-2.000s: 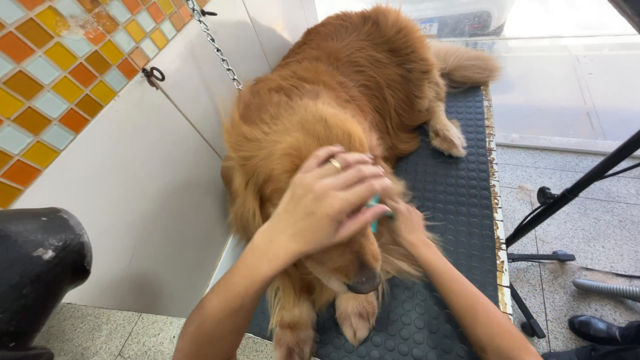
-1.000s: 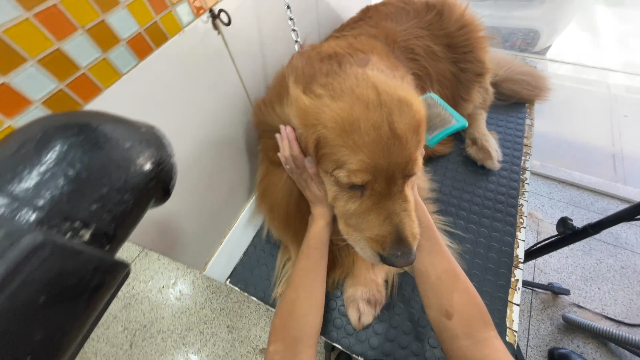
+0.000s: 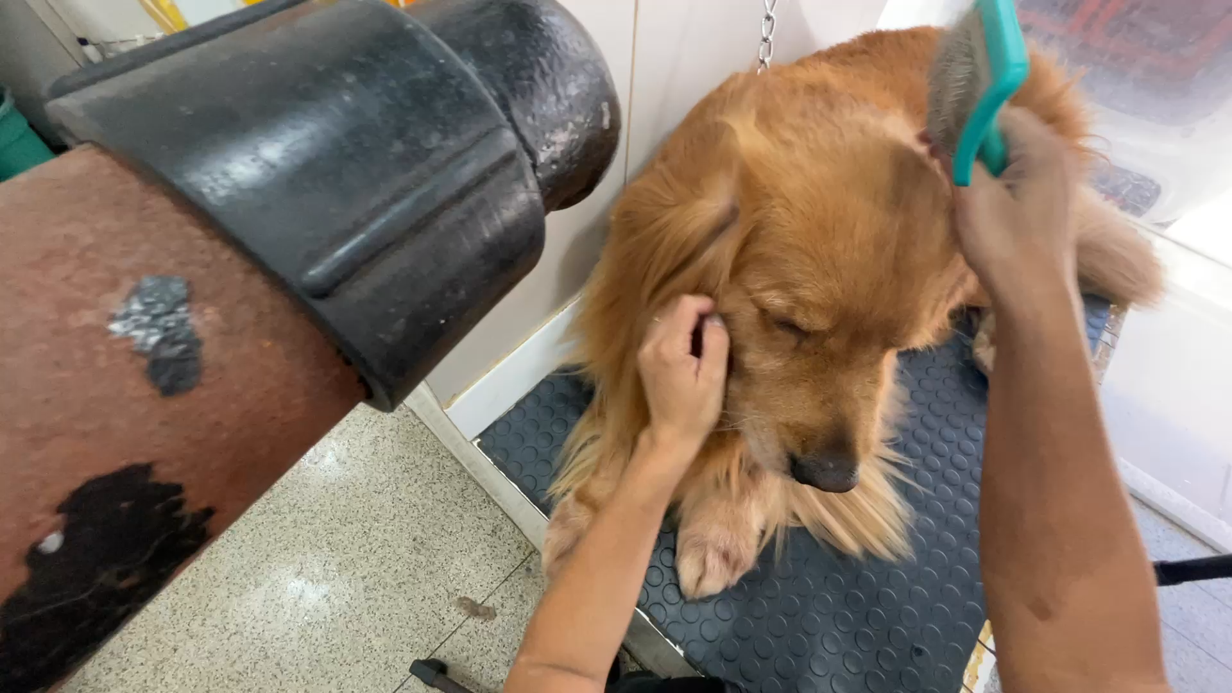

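Note:
A golden-brown, long-haired dog [image 3: 828, 241] lies on a black studded rubber mat [image 3: 837, 597], its head low and the visible eye closed. My left hand [image 3: 685, 361] is at the side of its face, fingers curled in the fur of the cheek below the ear; whether they grip fur is hard to tell. My right hand [image 3: 1020, 207] is raised beside the other side of the head, closed on the handle of a teal slicker brush [image 3: 996, 72]. The brush's wire pins face the dog's head and back. A metal chain [image 3: 767, 34] hangs behind the dog.
A large black cylindrical machine part [image 3: 356, 164] on a worn reddish-brown body [image 3: 183, 385] fills the left foreground, near my left arm. A pale wall [image 3: 664, 87] stands behind the table. Speckled floor [image 3: 385, 520] lies below, and a black bar [image 3: 1193, 570] is at the right edge.
The slicker brush, which lay beside the dog a second ago, is now raised in my right hand. My left hand has gone from flat to curled at the cheek. The view has shifted closer.

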